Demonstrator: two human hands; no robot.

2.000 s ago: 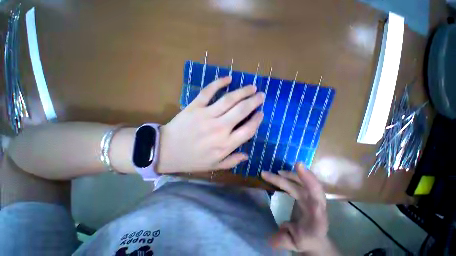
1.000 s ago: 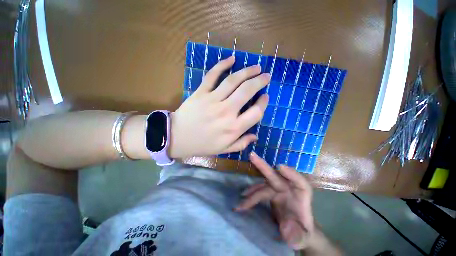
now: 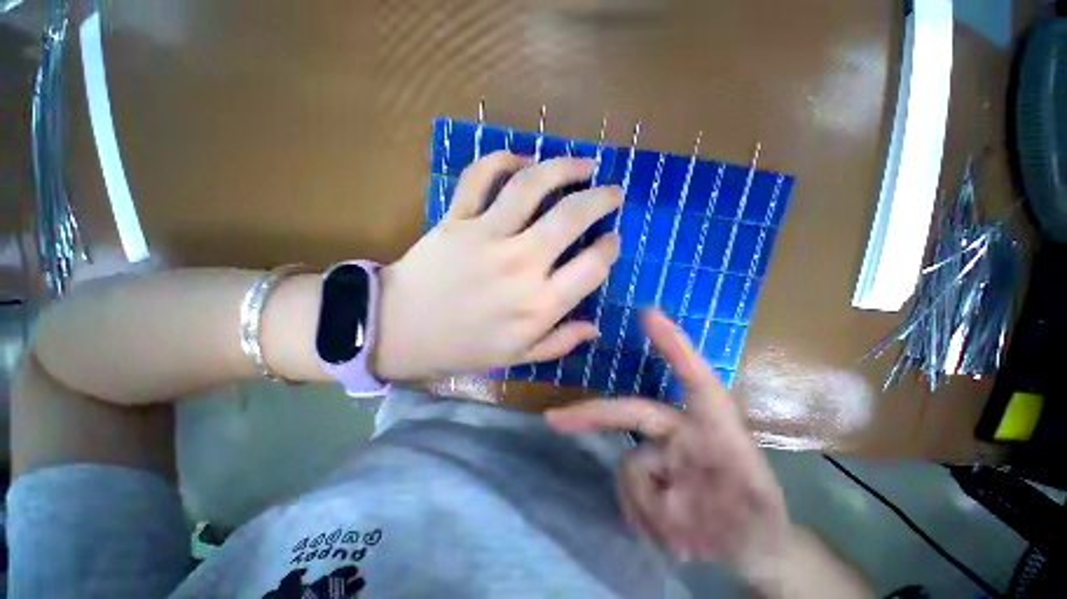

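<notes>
A blue solar cell panel (image 3: 690, 252) with silver lines lies on the brown bench in front of me. Thin wire ends poke out along its far edge. My left hand (image 3: 503, 275) lies flat on the panel's left half, fingers spread, and hides part of it. My right hand (image 3: 702, 456) is at the panel's near edge, palm partly turned up, with the index finger reaching over the lower cells. It holds nothing. Whether that fingertip touches the panel I cannot tell; it is slightly blurred.
The glossy brown bench (image 3: 281, 140) carries a white strip (image 3: 114, 146) and ribbon bundle (image 3: 53, 164) at left. At right lie a stack of white strips (image 3: 907, 164), loose bus ribbons (image 3: 962, 298), a grey round object (image 3: 1045, 129) and a black object with a yellow patch (image 3: 1018, 415).
My right index finger has moved up and right over the panel's lower cells, and its thumb has swung out. My left hand stays on the panel. The whole view has shifted slightly.
</notes>
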